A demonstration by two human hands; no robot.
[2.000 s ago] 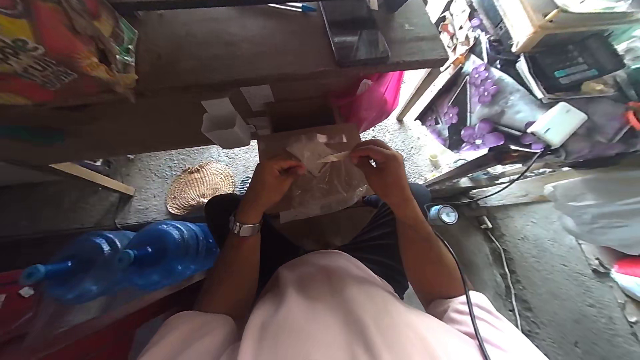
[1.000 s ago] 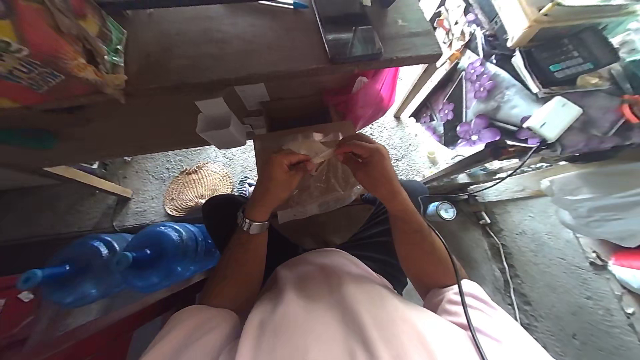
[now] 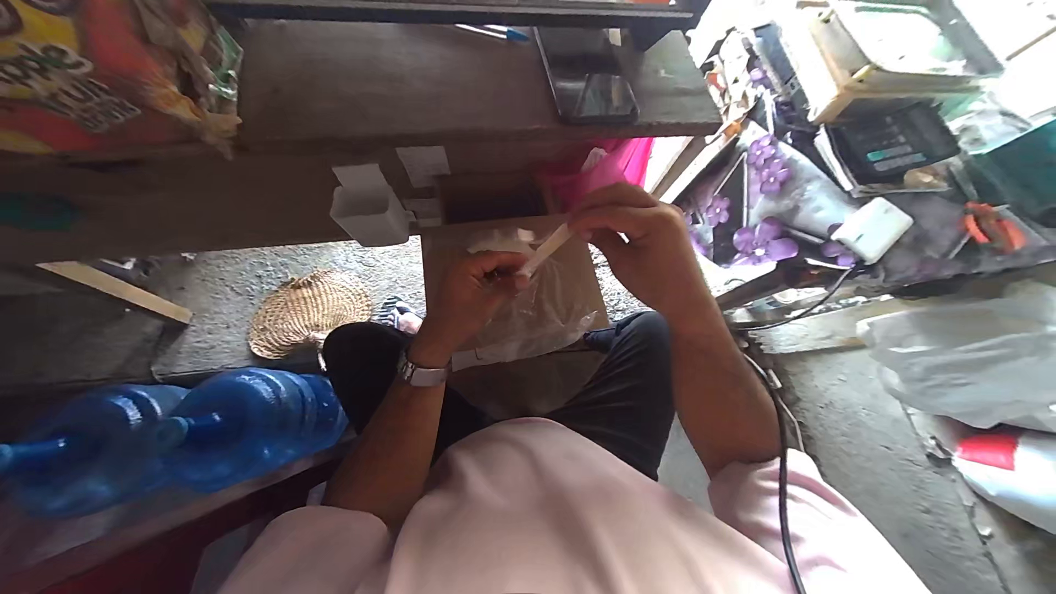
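Observation:
Over my lap a clear plastic bag (image 3: 549, 309) lies on a cardboard box (image 3: 596, 285) with its flap folded out. My left hand (image 3: 483, 289), with a metal watch on the wrist, pinches the lower end of a narrow whitish strip (image 3: 547, 250). The strip's upper end is between the fingers of my right hand (image 3: 631, 231), which is higher and to the right. What the strip is made of cannot be told. A small white open carton (image 3: 371, 214) stands at the table edge, left of the box.
A phone (image 3: 606, 97) and a pen (image 3: 492, 32) lie on the wooden table (image 3: 371, 82). Blue water bottles (image 3: 247, 421) are at lower left, near a woven fan (image 3: 309, 313). Pink plastic (image 3: 623, 161) hangs behind my right hand. A black cable (image 3: 784, 487) passes over my right arm.
My hands were close together over the bag. My right hand has moved up and away from my left, and the strip now stretches between them.

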